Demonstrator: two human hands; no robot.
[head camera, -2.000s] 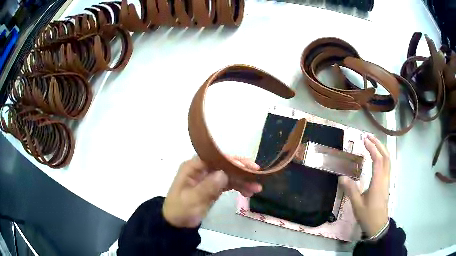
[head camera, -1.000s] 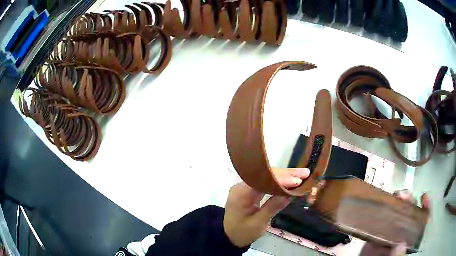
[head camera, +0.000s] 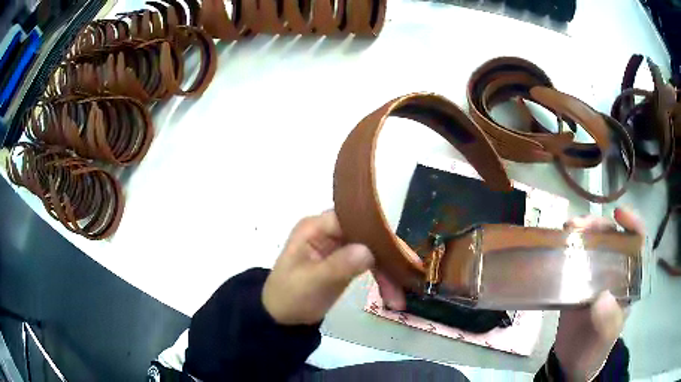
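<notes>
My left hand (head camera: 317, 265) holds a brown curved leather strap (head camera: 360, 175) by its lower part, with the open C-shape standing up. A dark band shows on its inside face. My right hand (head camera: 597, 313) holds the clear, brown-stained edge paint applicator (head camera: 538, 267) by its right end. The roller head (head camera: 434, 265) at its left end is at the strap's lower edge; the strap's near end is hidden behind the applicator. Below lies the black pad (head camera: 448, 203) on a pale sheet with pink-red print (head camera: 526, 339).
Rows of brown straps (head camera: 112, 127) stand at the left and far side. Coiled brown straps (head camera: 515, 112) lie right of the pad, with a loose pile (head camera: 646, 123) at far right. Black straps (head camera: 538, 6) show at the far edge. Blue racks (head camera: 19, 67) are at upper left.
The applicator was on the pad two seconds ago, was lifted by my right hand, and is now level with its roller at the strap. The strap has turned in my left hand.
</notes>
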